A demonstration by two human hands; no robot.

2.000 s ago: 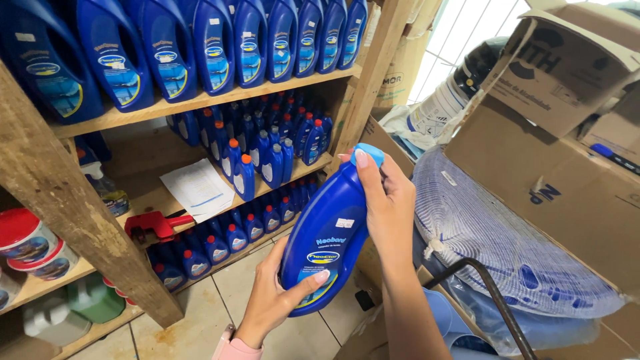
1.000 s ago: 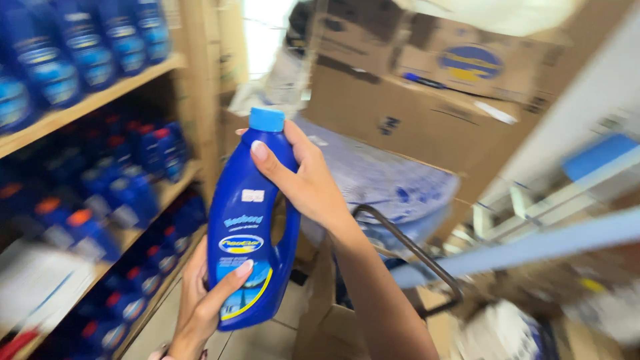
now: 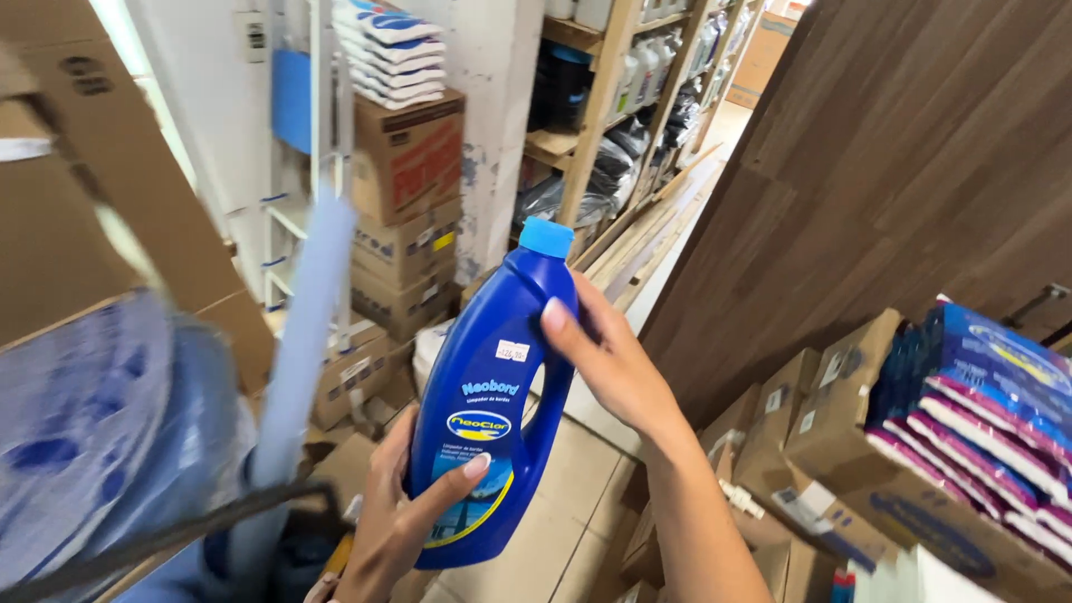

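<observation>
A blue plastic NeoClor cleaner bottle (image 3: 481,452) with a light blue cap is held tilted in the middle of the view, its label facing me and a small price sticker near its shoulder. My left hand (image 3: 410,494) grips the lower left side, with the thumb across the label. Around the upper handle, just below the cap, is my right hand (image 3: 607,360), its thumb on the front. The fingers behind the bottle are hidden.
Stacked cardboard boxes (image 3: 408,163) carry white packets (image 3: 394,59). Wooden shelving (image 3: 599,117) stands beyond them. A brown wood panel (image 3: 846,167) and an open carton (image 3: 837,427) of packets are at right. Blue rolled material (image 3: 201,394) and a dark metal bar (image 3: 193,523) lie left.
The view has swung far right, from the shelves of blue bottles to the boxes and wood panel. Both hands have stayed on the bottle throughout.
</observation>
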